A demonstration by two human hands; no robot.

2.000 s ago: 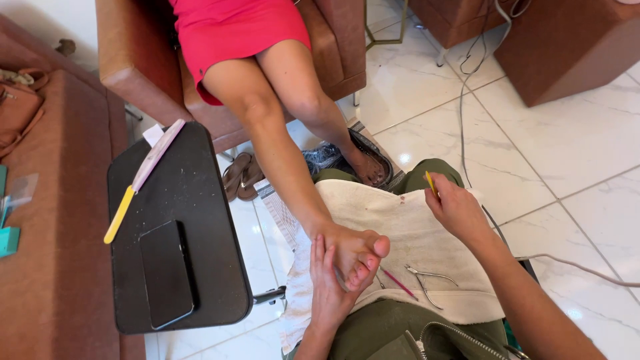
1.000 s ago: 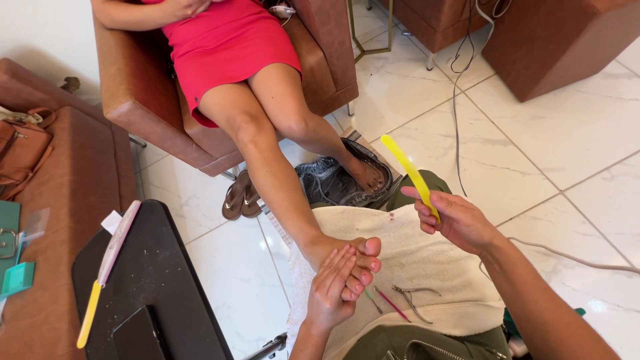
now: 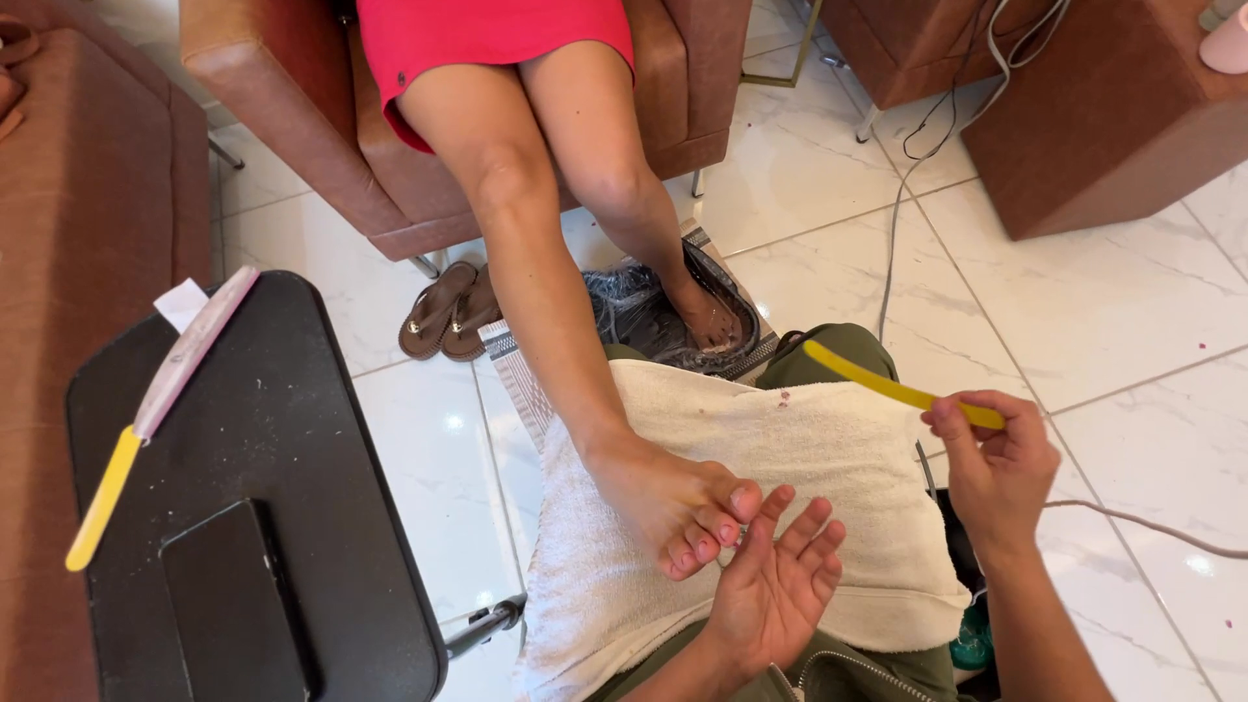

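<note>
A yellow nail file (image 3: 877, 383) is pinched between the thumb and fingers of my right hand (image 3: 999, 463), held out to the right of the towel. My left hand (image 3: 780, 585) lies palm up with its fingers spread, close against the toes of a seated person's bare foot (image 3: 673, 497); whether it touches them is hard to tell. That foot is over a cream towel (image 3: 858, 517) across my lap. The person's other foot (image 3: 712, 322) rests in a dark basin lined with clear plastic (image 3: 634, 317).
On the left, a black tray table (image 3: 322, 429) holds a dark phone-like slab (image 3: 234, 604) and another file (image 3: 107, 497) against a pale pink handled tool (image 3: 195, 351). Brown flip-flops (image 3: 429, 312) lie by the armchair (image 3: 283, 127). A cable (image 3: 889, 253) crosses the tiles.
My left hand has let go of the foot and turned palm up beside the toes. My right hand still has the yellow file, now tilted flatter. The cuticle tools on the towel no longer show.
</note>
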